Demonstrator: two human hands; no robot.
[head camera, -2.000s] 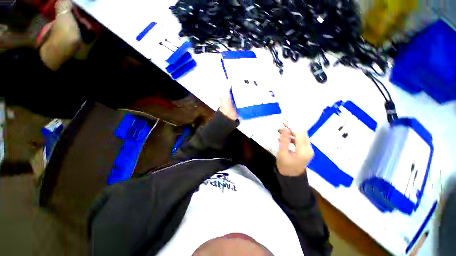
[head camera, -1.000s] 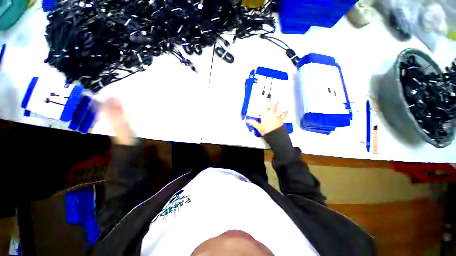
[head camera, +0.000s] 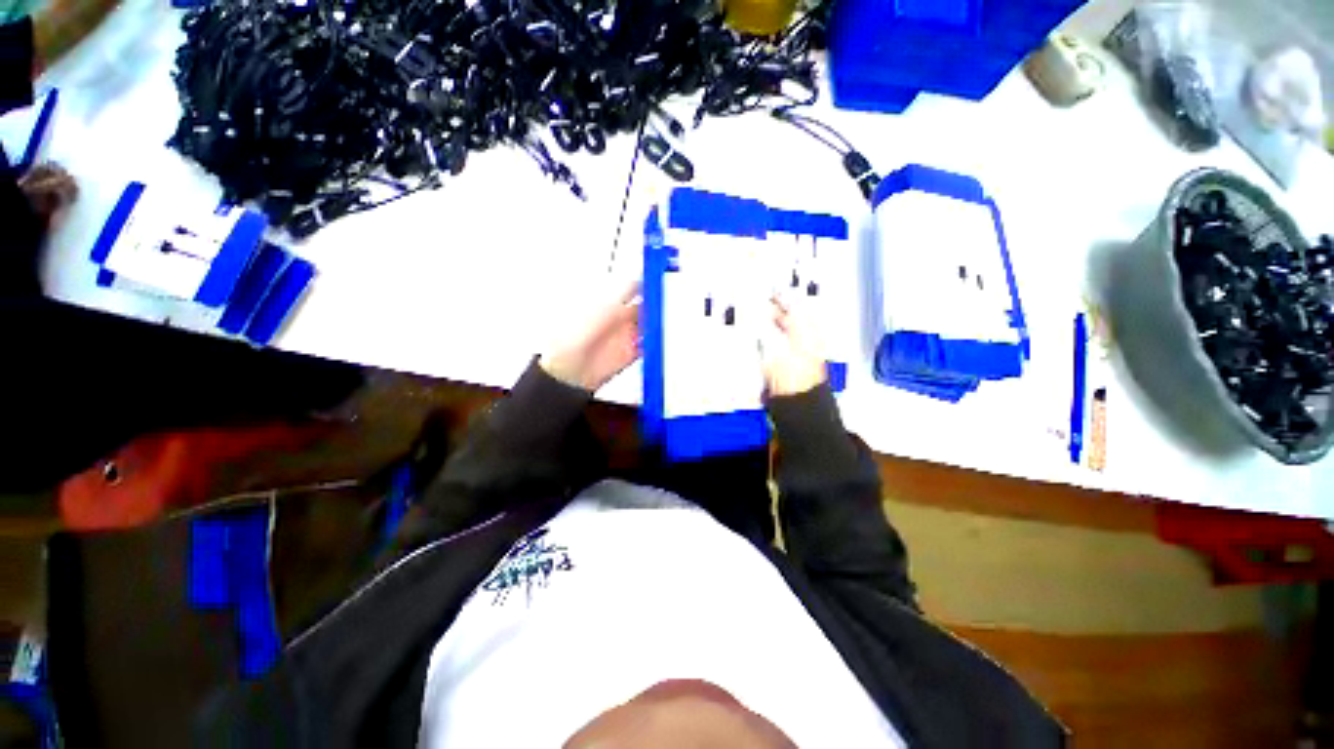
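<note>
My left hand (head camera: 597, 340) holds the left edge of a retail box (head camera: 714, 351) with a white face, two black plugs printed on it and blue end flaps. My right hand (head camera: 793, 348) is at the right edge of the same box, with its fingers on the white face. Another printed box (head camera: 822, 271) lies partly hidden behind it. A thick box stack (head camera: 936, 271) lies to the right. A smaller fanned pile of printed boxes (head camera: 179, 246) lies at the left.
A large black cable pile (head camera: 395, 95) runs along the back. Blue insert stack (head camera: 936, 51) stands back right. Grey basket (head camera: 1170, 322) with black items, blue pen (head camera: 1080, 384) and a short orange-pale item (head camera: 1097, 427) are right. Another person's hand (head camera: 47, 187) shows at far left.
My left hand has come from the left pile to the middle and now holds a box. My right hand has moved from the box lying left of the stack onto the held box's right edge.
</note>
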